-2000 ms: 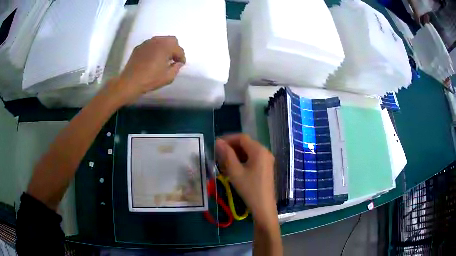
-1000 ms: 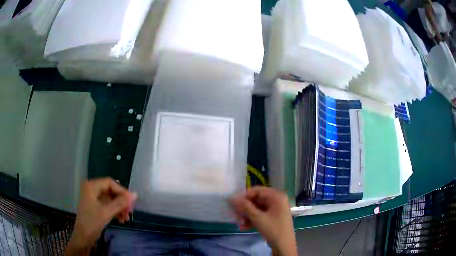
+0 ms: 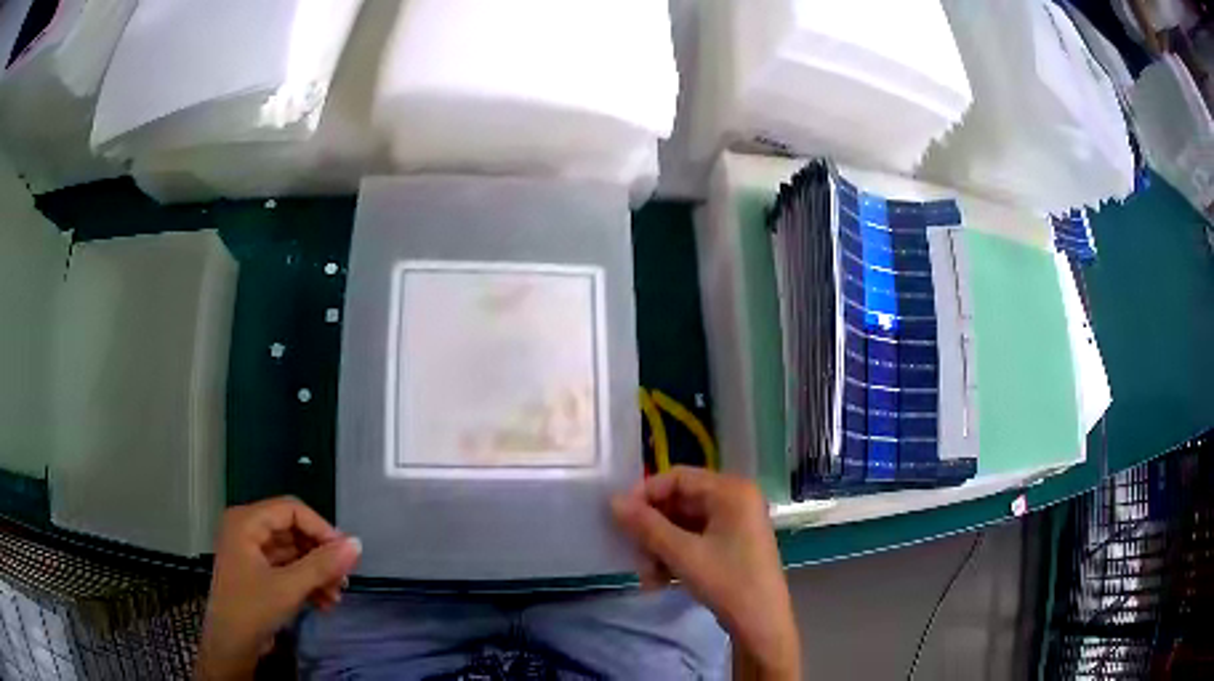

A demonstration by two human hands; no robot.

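Note:
A frosted, translucent encapsulant film (image 3: 486,526) lies flat over the bordered white square (image 3: 499,366), which shows through it with brownish stains. My left hand (image 3: 280,572) is at the film's lower left edge, thumb and fingertips pinched on it. My right hand (image 3: 712,539) pinches the film's lower right edge. Scissors (image 3: 682,428) with yellow and red handles lie right of the film, partly hidden by it and my right hand.
A fanned cell string stack (image 3: 885,346) sits on a green sheet (image 3: 1025,359) at right. Tall white sheet piles (image 3: 533,80) line the far side. A low front plate pile (image 3: 133,386) is at left. Small pale scraps (image 3: 304,395) dot the mat.
From above the far pile and beside the square, my hands have moved to the near edge. The film has come over the square and now lies flatter and nearer me.

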